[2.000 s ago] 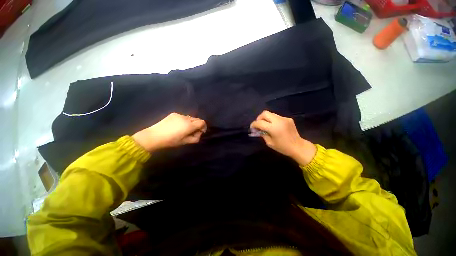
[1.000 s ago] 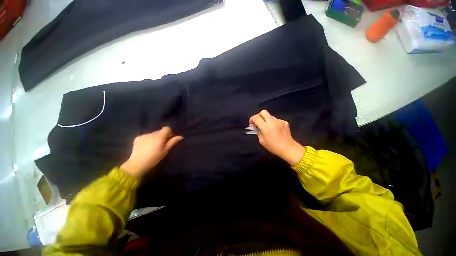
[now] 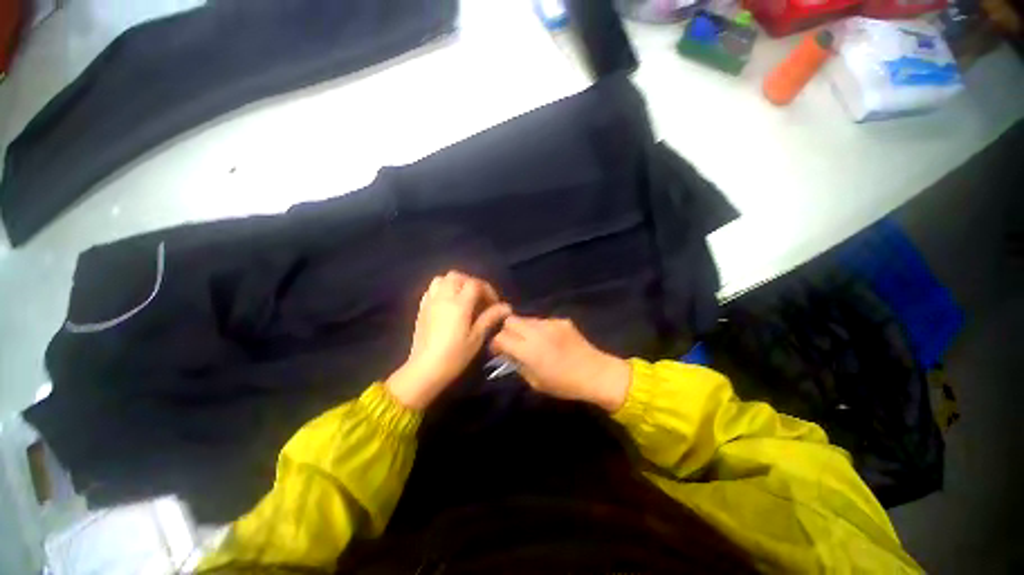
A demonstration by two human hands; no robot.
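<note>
A black garment [image 3: 337, 247] lies across the white table in front of me, with a curved white trim line [image 3: 140, 306] near its left end. My left hand [image 3: 453, 331] and my right hand [image 3: 550, 354] meet over the middle of the garment, fingertips touching. My right hand holds small silvery snips [image 3: 502, 366], their tips showing below the fingers. My left fingertips are closed together at the cloth; what they pinch is too small to tell.
Another dark cloth piece [image 3: 213, 84] lies at the back left. An orange thread cone [image 3: 798, 67], green box [image 3: 716, 43], white packet [image 3: 898, 67] and red basket [image 3: 800, 11] stand at the back right. White paper [image 3: 124, 541] lies front left. A blue crate [image 3: 898, 286] is at lower right.
My left hand has moved right and my right hand slightly left and down, so they now meet. The view has shifted, so the garment appears further left and lower.
</note>
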